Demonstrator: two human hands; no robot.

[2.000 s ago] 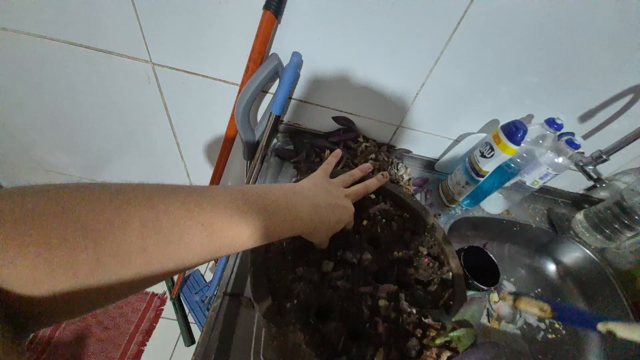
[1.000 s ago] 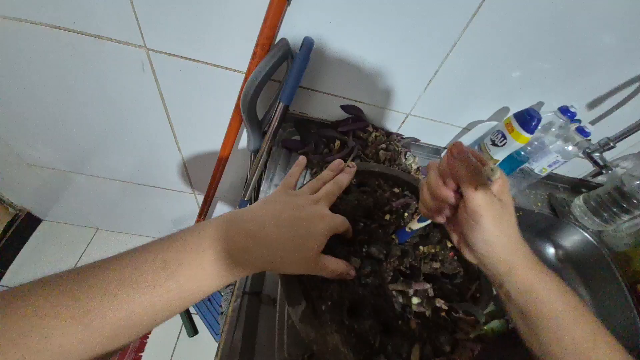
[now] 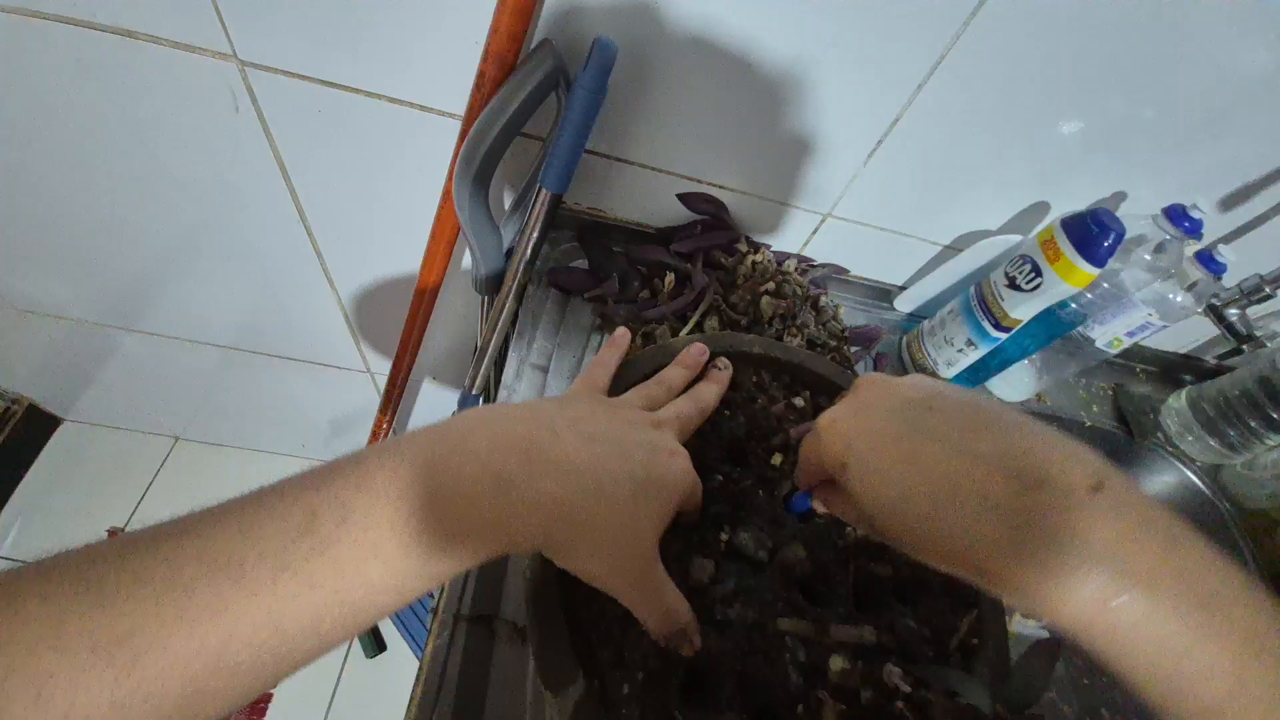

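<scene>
A large round planter (image 3: 735, 345) of dark soil (image 3: 750, 560) with small stones and plant bits stands on a ribbed metal drainboard. Spread over its left side, my left hand (image 3: 640, 450) has fingertips on the rim and the thumb over the soil; it grips nothing. My right hand (image 3: 870, 460) is closed around a small tool, of which only a blue part (image 3: 798, 502) shows beneath the fingers, close to the soil. The tool's kind is hidden. Purple-leaved cuttings and dry leaves (image 3: 770, 300) lie heaped behind the rim.
A cleaner bottle (image 3: 1010, 295) and clear plastic bottles (image 3: 1150, 290) stand by the tiled wall at right, near a sink basin (image 3: 1130, 450) and a tap (image 3: 1245, 300). An orange pole (image 3: 440, 250) and a blue-gripped handle (image 3: 580, 120) lean at left.
My right hand, out of view two seconds ago, was raised over the planter one second ago and is now lower, at the soil. My left hand remains on the planter's left side.
</scene>
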